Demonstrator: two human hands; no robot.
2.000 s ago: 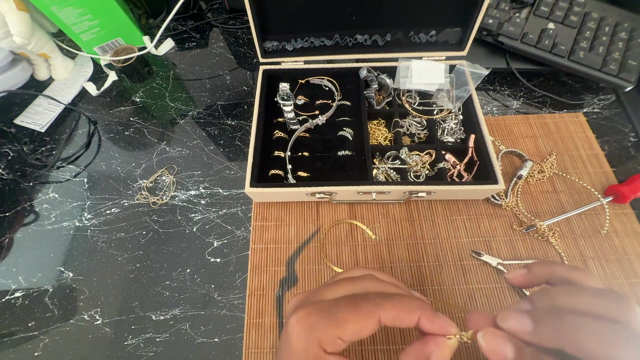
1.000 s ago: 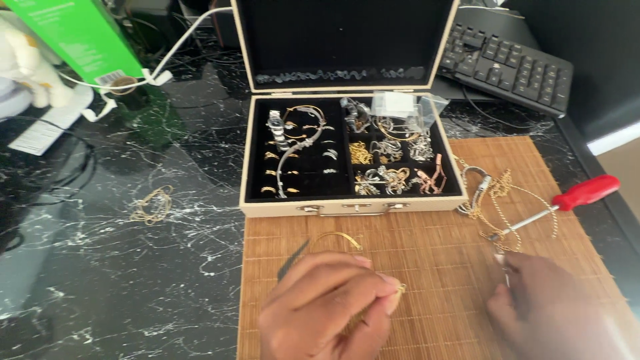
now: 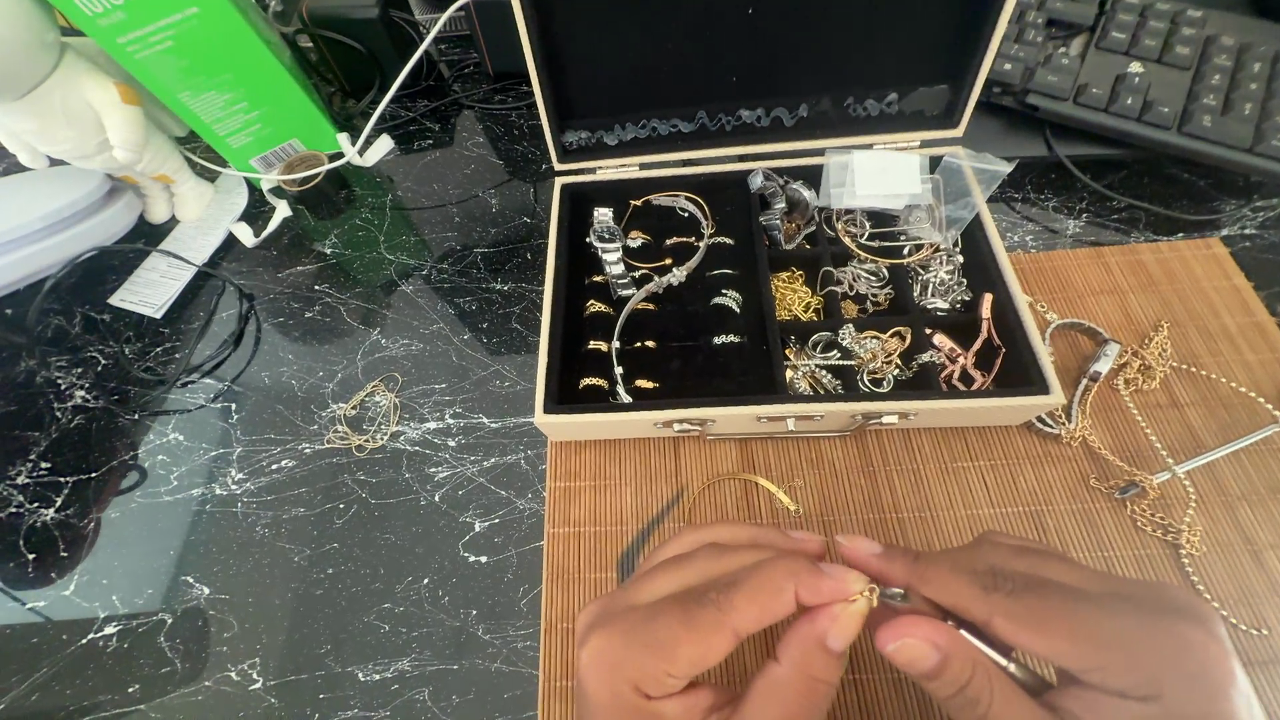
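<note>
My left hand (image 3: 735, 620) pinches a small gold chain clasp (image 3: 866, 597) between thumb and forefinger, over the bamboo mat (image 3: 610, 480). My right hand (image 3: 1050, 620) grips small metal pliers (image 3: 985, 650), whose tip meets the clasp; whether the jaws are closed on it cannot be told. Just beyond my left hand lie a flat gold chain (image 3: 750, 483) and dark tweezers (image 3: 650, 535), partly hidden by the fingers. The jewelry box (image 3: 640, 425) stands with its lid up behind both hands, holding rings, watches, chains and bracelets.
Right of the box lie a wristwatch (image 3: 1082, 370), gold chains (image 3: 1145, 365) and a screwdriver shaft (image 3: 1220, 452). A thin tangled chain (image 3: 365, 415) rests on the black marbled table (image 3: 400, 560). Black cables (image 3: 240, 350), a green box (image 3: 220, 90) and a keyboard (image 3: 1160, 75) surround the work area.
My right hand, at the right of the mat a second ago, is now against my left hand with the pliers in it. The pliers lay on the mat two seconds ago.
</note>
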